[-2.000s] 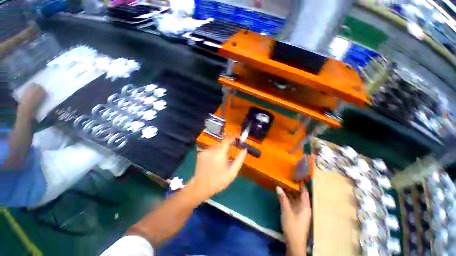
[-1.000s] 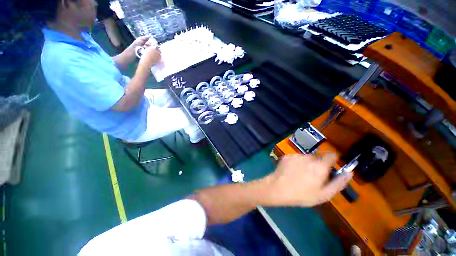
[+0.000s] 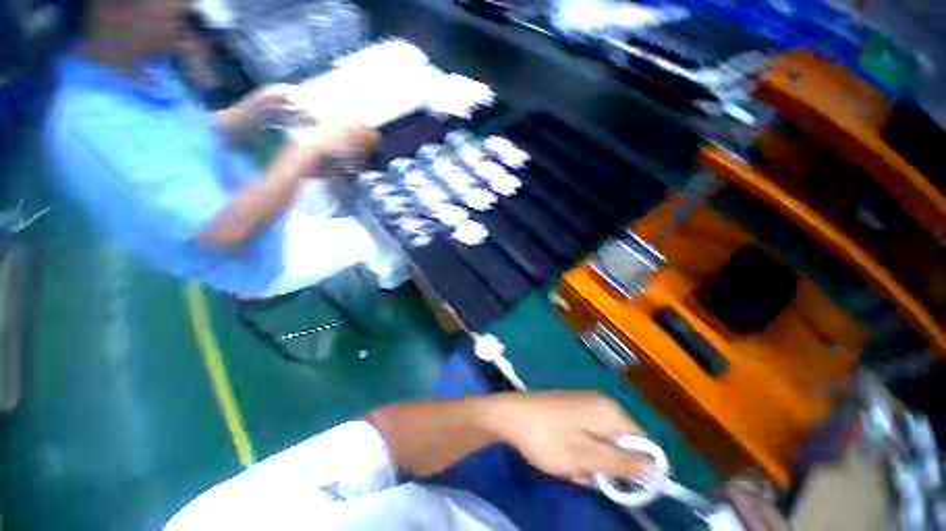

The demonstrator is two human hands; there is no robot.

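My left hand (image 3: 576, 438) holds a silver ring part (image 3: 661, 472) at its fingertips, low in front of the orange press (image 3: 664, 384). A whitish piece extends from the ring toward my right hand (image 3: 755, 510), which is blurred and cut off by the bottom edge. Whether my right hand grips it is unclear. The black fixture (image 3: 752, 288) on the orange base shows no part in it. A short black bar (image 3: 693, 340) lies in front of the fixture, and a silver bracket (image 3: 627, 261) is at the base's left edge.
Rows of ring parts (image 3: 441, 192) lie on the black mat (image 3: 539, 223) at left. A person in blue (image 3: 156, 176) sits beside it, near a white pile (image 3: 384, 88). A white lobed piece (image 3: 488, 347) is at the bench edge. Blurred metal parts (image 3: 897, 446) are at lower right.
My left hand has moved back and down from the press fixture and now holds the ring outside the press. My right hand shows more at the bottom edge. The seated person's hands have shifted.
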